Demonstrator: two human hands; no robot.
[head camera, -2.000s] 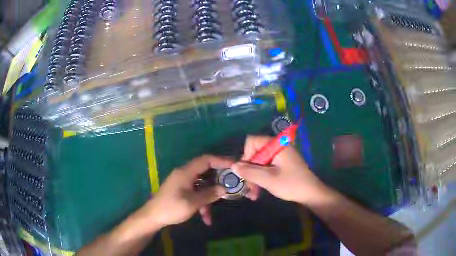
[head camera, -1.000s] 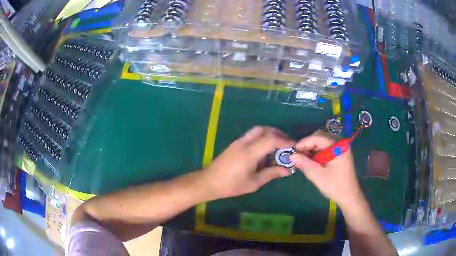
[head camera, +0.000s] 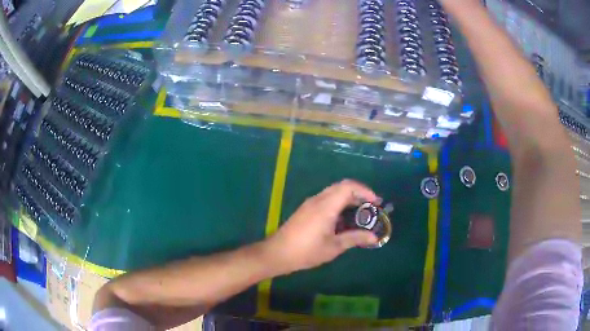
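My left hand (head camera: 323, 226) grips a wider shiny metal ring holder (head camera: 384, 231) over the green mat. A round metal part (head camera: 367, 216), silver with a grey centre, shows at the holder's upper left, between thumb and fingers. My right arm reaches up the right side; my right hand (head camera: 460, 8) is mostly cut off by the top edge, so its fingers and any hold are hidden. Three single round parts lie on the mat: one (head camera: 430, 187) by the yellow tape, two others (head camera: 468, 176) (head camera: 502, 181) right of the blue tape. The red-handled tool is not visible.
Stacked clear trays (head camera: 310, 97) with rows of dark-silver parts stand ahead. Another tray (head camera: 74, 129) stands left, and more trays stand far right, partly behind my right arm. A reddish-brown square (head camera: 481, 231) lies right, a green label (head camera: 346, 306) near the front edge.
My right hand has left the held part and moved up to the top edge. The red handle has gone out of sight. My left hand keeps its hold in about the same place.
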